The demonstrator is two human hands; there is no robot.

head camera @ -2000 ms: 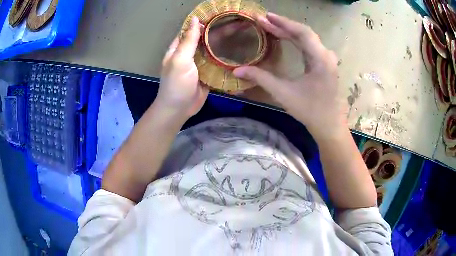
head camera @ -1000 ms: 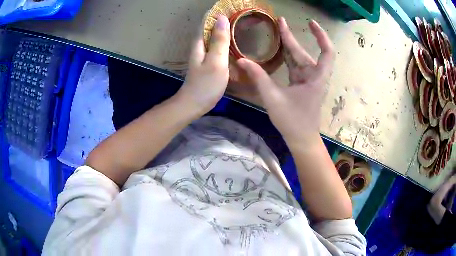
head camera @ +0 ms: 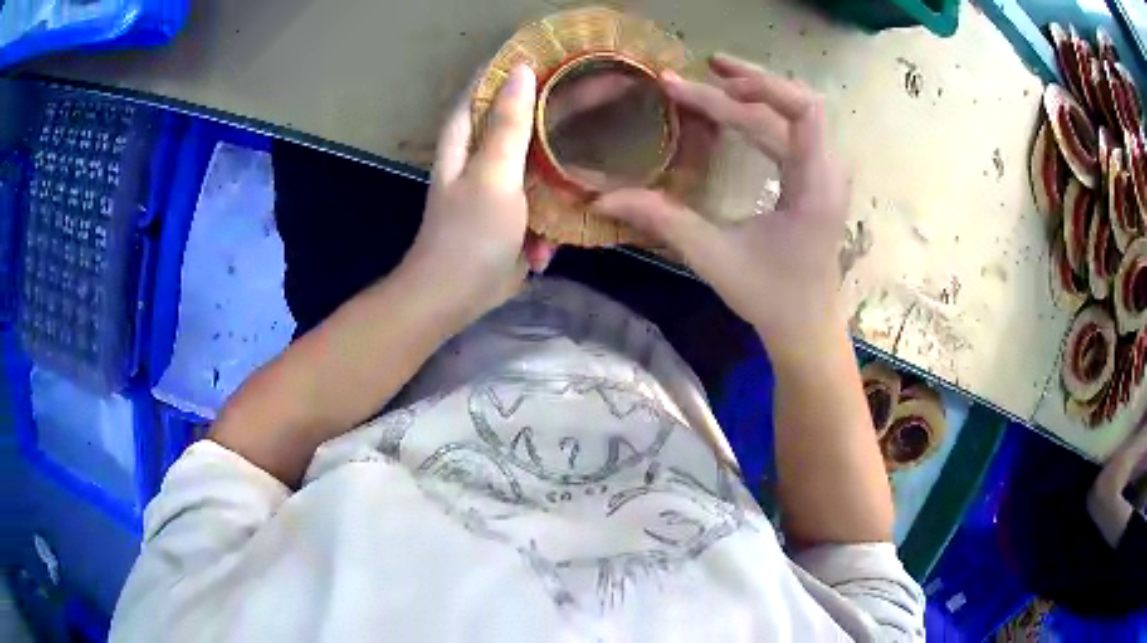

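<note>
A golden-tan ribbed flat ring (head camera: 581,28) with a red-banded collar (head camera: 543,126) standing in its central hole is held above the bench's front edge. My left hand (head camera: 484,189) grips the ring's left side, thumb on top beside the collar and other fingers underneath, partly hidden. My right hand (head camera: 767,201) is at the right side, its thumb at the collar's lower edge and its index fingertip at the upper right rim. Its other fingers are spread and slightly blurred.
The beige bench top (head camera: 868,138) has a dark front edge. A blue tray (head camera: 88,28) is at upper left, a green bin (head camera: 925,13) at the top. A ring pile (head camera: 1088,251) lies far right. Below are a compartment tray (head camera: 78,239) and joined pieces (head camera: 908,433). Another person's arm (head camera: 1117,490) shows lower right.
The held piece has moved slightly left and down since one second ago. My right fingers have closed in from a wider spread onto the collar's rim. The view has shifted from two seconds ago.
</note>
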